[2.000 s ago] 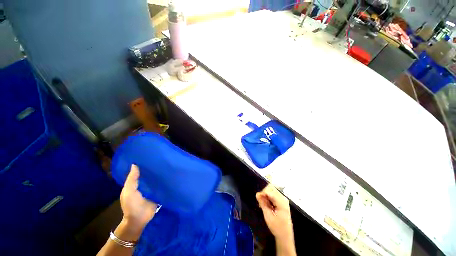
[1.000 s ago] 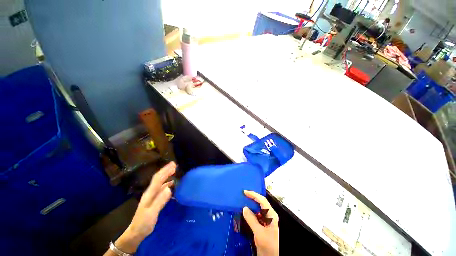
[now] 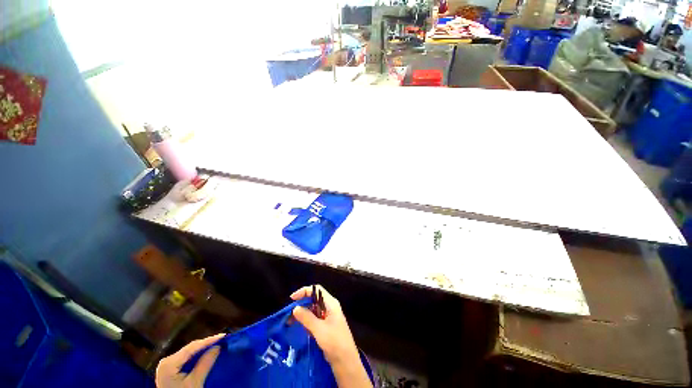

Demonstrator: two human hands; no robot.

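A blue pouch [image 3: 262, 352] with white marks is held low in front of me, its lower part against blue cloth of the same colour. My left hand [image 3: 190, 364] grips its left edge. My right hand [image 3: 325, 322] pinches its upper right edge and also holds small dark and red thread snips [image 3: 319, 301]; their blades are partly hidden by the fingers. Another blue pouch [image 3: 319, 222] with a white logo and a short strap lies on the bench ahead.
The long white bench [image 3: 425, 151] has a dark dividing strip. A pink bottle [image 3: 174, 158] and dark box [image 3: 146, 188] stand at its left end. A blue bin [image 3: 45, 326] is at lower left, a brown surface [image 3: 599, 318] at right.
The view has swung to the right. The left hand, open a second ago, now grips the pouch. The pouch has turned from its plain face to show white marks.
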